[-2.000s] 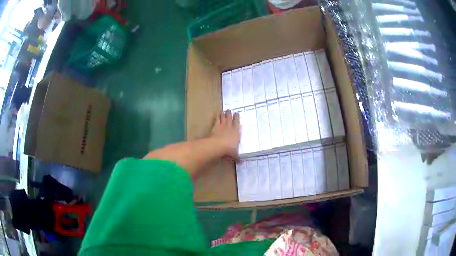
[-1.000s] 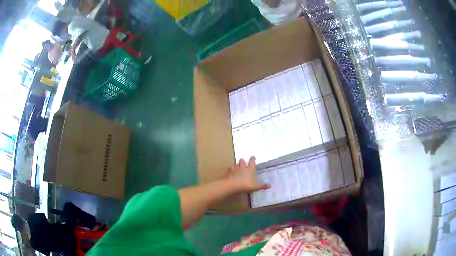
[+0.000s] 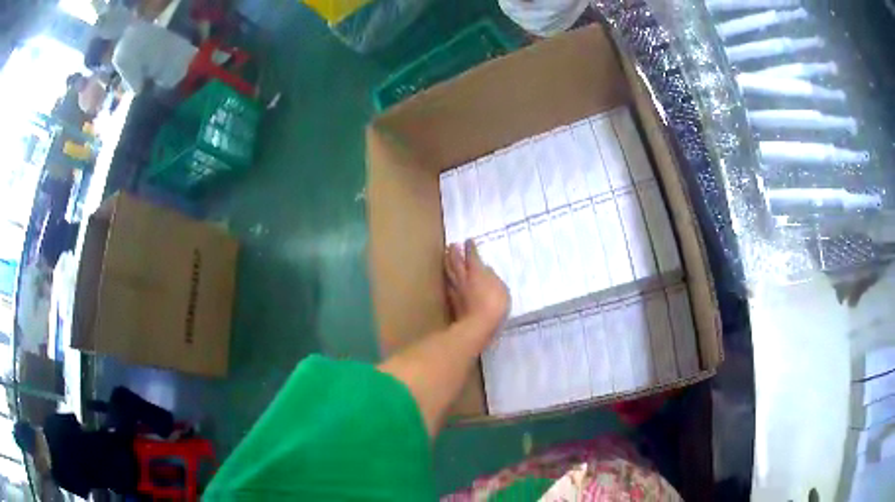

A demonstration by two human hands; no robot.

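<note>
A large brown open shipping carton (image 3: 520, 103) stands in front of me. White retail boxes (image 3: 579, 235) stand inside it in three tight rows; the row nearest me looks lower than the others. My left hand (image 3: 477, 289) is bare, below a green sleeve. It rests at the left edge of the middle row, beside the carton's left wall, its fingertips bent down at the gap. Whether the fingers grip a box cannot be told. My right hand is not in view.
A second brown carton (image 3: 162, 284) lies on the green floor at the left, near a red stool (image 3: 172, 466) and a green crate (image 3: 211, 132). Another green crate (image 3: 447, 64) is behind the carton. At the right, white sticks (image 3: 810, 152) lie on clear wrap on the white bench (image 3: 800, 382).
My left hand has moved from the front row back to the left edge of the middle row. The whole view has shifted slightly.
</note>
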